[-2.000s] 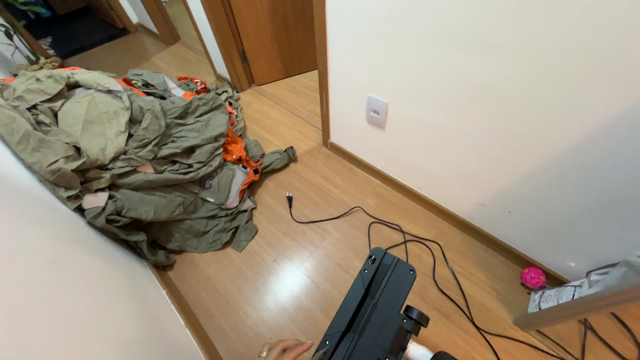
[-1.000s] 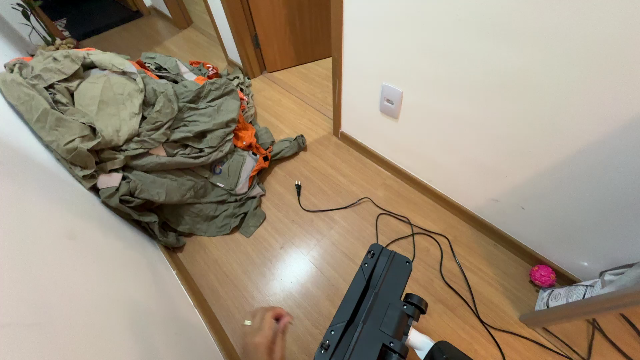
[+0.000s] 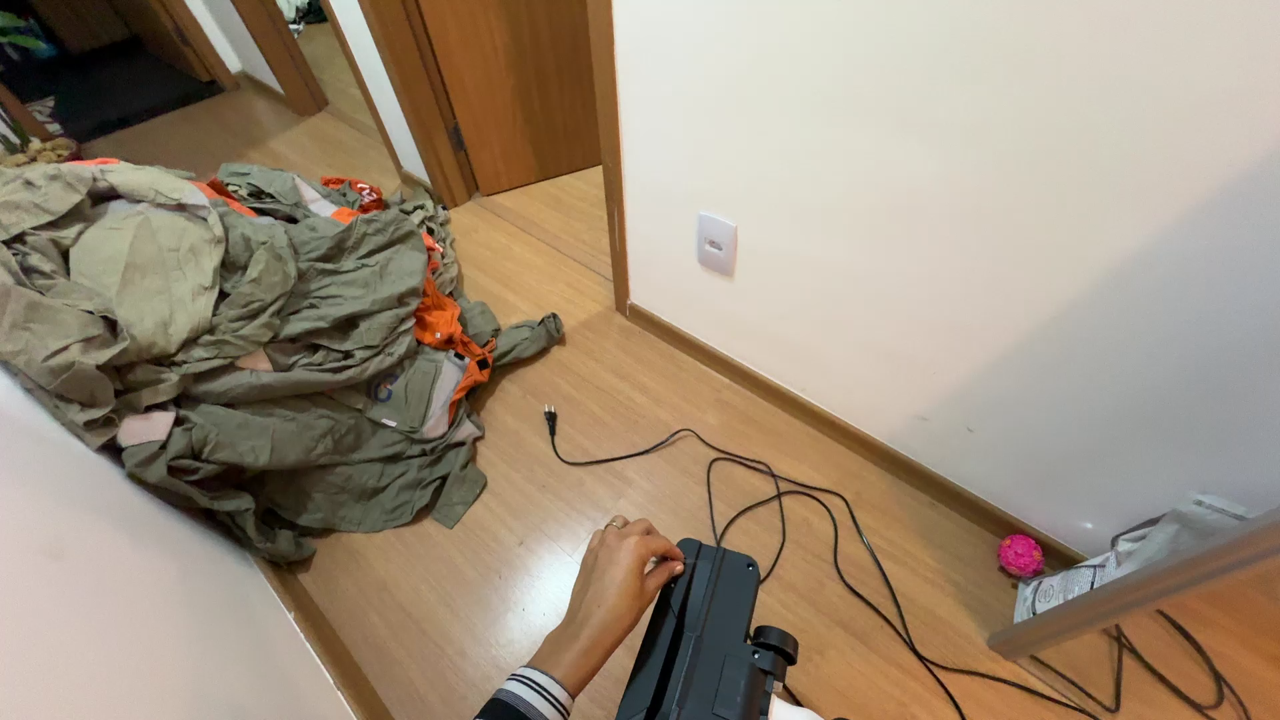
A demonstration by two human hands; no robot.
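Observation:
My left hand (image 3: 622,572), with a ring and a striped cuff, is at the bottom centre. Its thumb and fingertips meet at the upper left corner of a black plastic case-like device (image 3: 705,630); whether they grip it is unclear. A round black knob (image 3: 775,645) sticks out from the device's right side, with a white part below it. My right hand does not show. Above the device, a black power cord (image 3: 800,488) loops over the wooden floor, its two-pin plug (image 3: 550,420) lying loose.
A large heap of olive-green garments (image 3: 300,330) with orange parts lies at the left. A wall socket (image 3: 717,244) is above the baseboard. At the right are a pink ball (image 3: 1020,555), a printed bag (image 3: 1080,580) and a slanted edge (image 3: 1140,585). A wooden door (image 3: 515,90) stands behind.
My left hand has moved up to the device's upper corner from the lower edge of the view. One second ago it was apart from the device. The cord and garments lie as before.

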